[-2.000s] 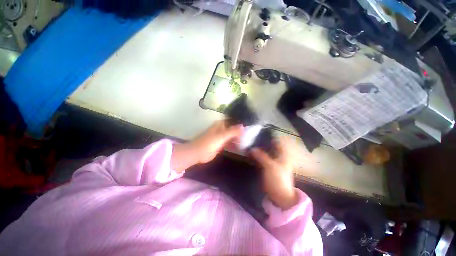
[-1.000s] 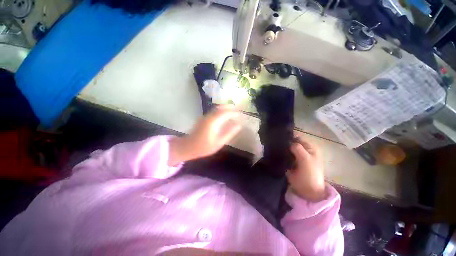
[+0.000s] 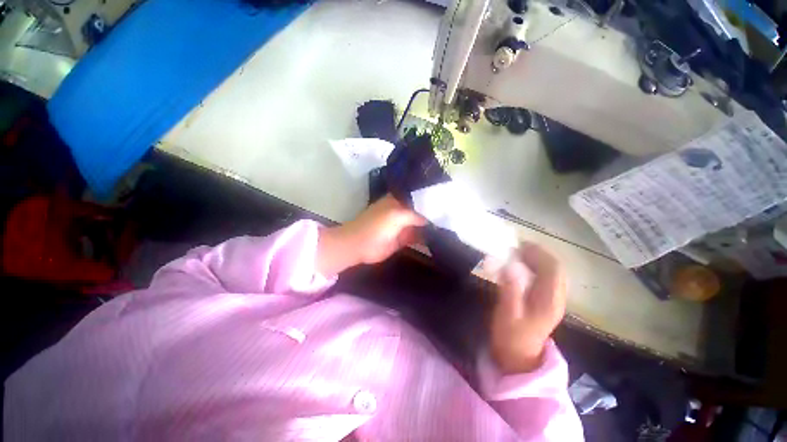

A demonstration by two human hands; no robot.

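My left hand [image 3: 385, 231] grips a small dark cloth piece [image 3: 418, 168] at the table's front edge, just in front of the needle area [image 3: 436, 136]. My right hand [image 3: 528, 298], blurred, holds the end of a bright white piece [image 3: 462, 216] that lies across the dark cloth. A second white piece [image 3: 362, 155] lies left of the needle, by another dark piece [image 3: 377, 119]. The dark cloth hides part of the needle plate. The sewing machine [image 3: 569, 82] stands behind and to the right.
A printed sheet [image 3: 682, 190] hangs by the machine arm. A round orange thing [image 3: 695, 282] lies at the table's right. A blue cloth [image 3: 164, 86] covers the left of the table [image 3: 285, 104]. A dark piece [image 3: 574, 148] lies under the arm. Something red [image 3: 52, 237] is at far left.
The dark cloth in my right hand has gone from there; that hand now holds a white piece. My left hand, empty a second ago, has closed on dark cloth. The view has shifted slightly.
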